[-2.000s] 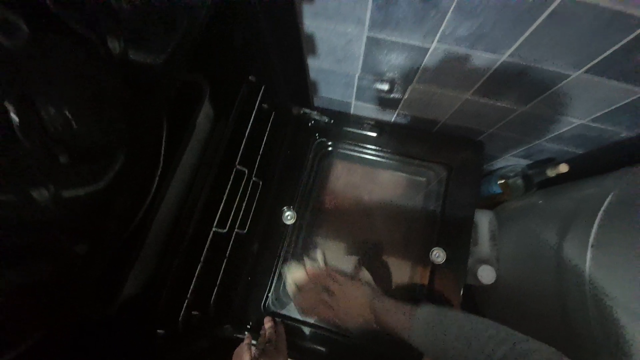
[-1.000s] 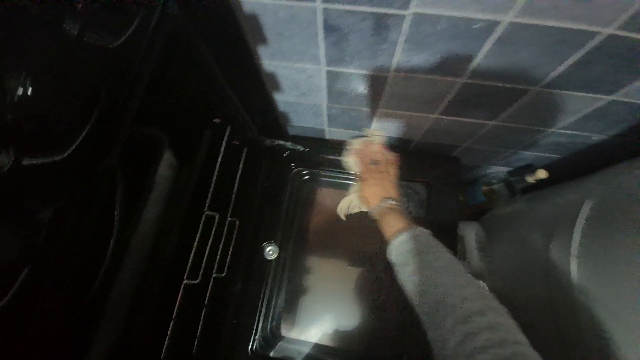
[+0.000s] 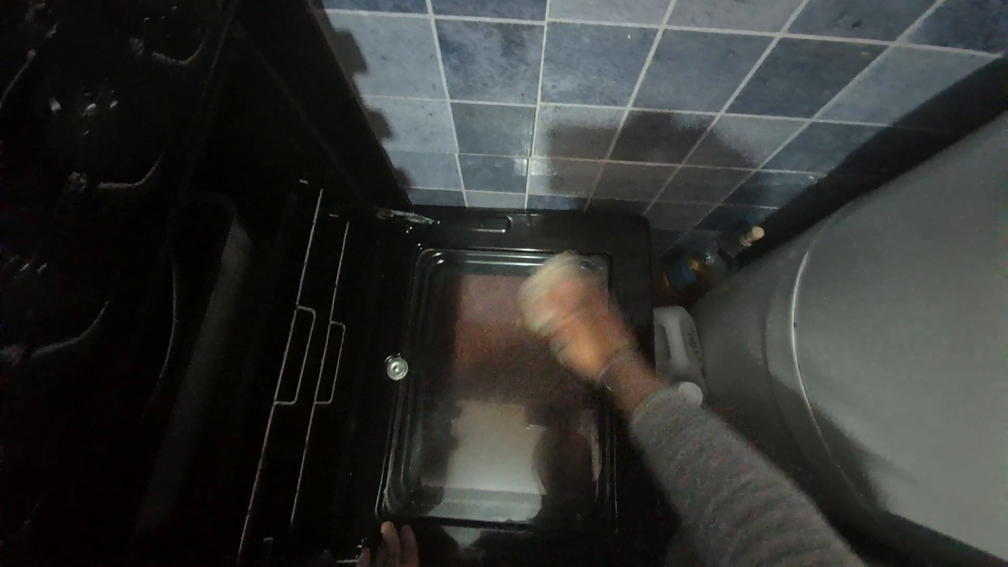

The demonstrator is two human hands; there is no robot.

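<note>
An oven door [image 3: 630, 236] lies lowered, its glass pane [image 3: 504, 346] facing up. Over the pane's upper right part is my right hand [image 3: 579, 327], blurred by motion and closed on a pale cloth [image 3: 551, 291]. A grey sleeve covers that forearm, with a thin band at the wrist. Only the fingers of my left hand [image 3: 391, 545] show, at the bottom edge of the view by the door's near left corner; whether they hold anything is hidden. A round metal fitting [image 3: 396, 367] sits at the pane's left edge.
Wire side racks [image 3: 299, 354] line the dark oven at left, beside the hob [image 3: 87, 157]. A blue tiled wall [image 3: 583, 71] rises behind the door. To the right stand a bottle [image 3: 701, 268], a pale plastic jug [image 3: 676, 339] and a large grey rounded object [image 3: 906, 331].
My right hand with the cloth went from the pane's lower part to the door's edge by the wall, then back over the glass. My left hand, out of view one second ago, shows again.
</note>
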